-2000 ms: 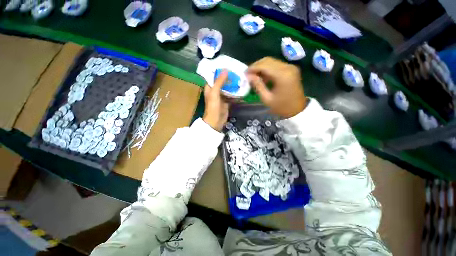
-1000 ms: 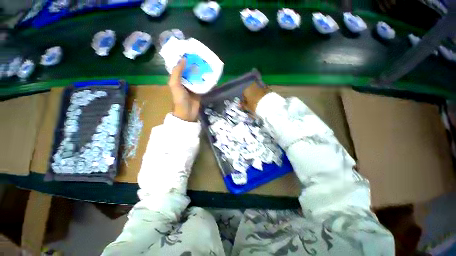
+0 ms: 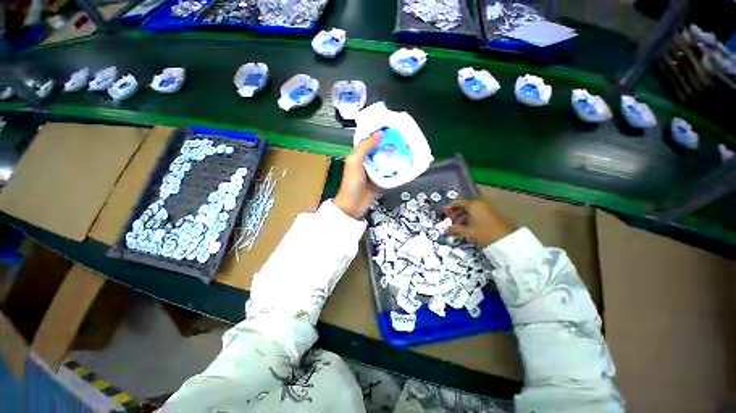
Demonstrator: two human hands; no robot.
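My left hand [image 3: 357, 179] holds a white housing with a blue centre [image 3: 394, 150] above the far end of the centre parts tray [image 3: 461, 173], thumb on its blue part. My right hand [image 3: 476, 222] is over the right side of that tray, fingertips at the heap of small white inserts [image 3: 421, 260]. The fingers are bent close together; whether they pinch an insert cannot be told.
Several housings stand spaced on the green conveyor belt [image 3: 210, 101]. A left bin [image 3: 181, 193] holds round discs, with thin rods [image 3: 257, 214] beside it on cardboard. Far parts bins [image 3: 440, 36] stand across the belt. Cardboard [image 3: 670, 282] lies at right.
My right hand first left the housing for the tray's far end, and has since moved nearer along its right side. My left hand still holds the housing. The view has turned.
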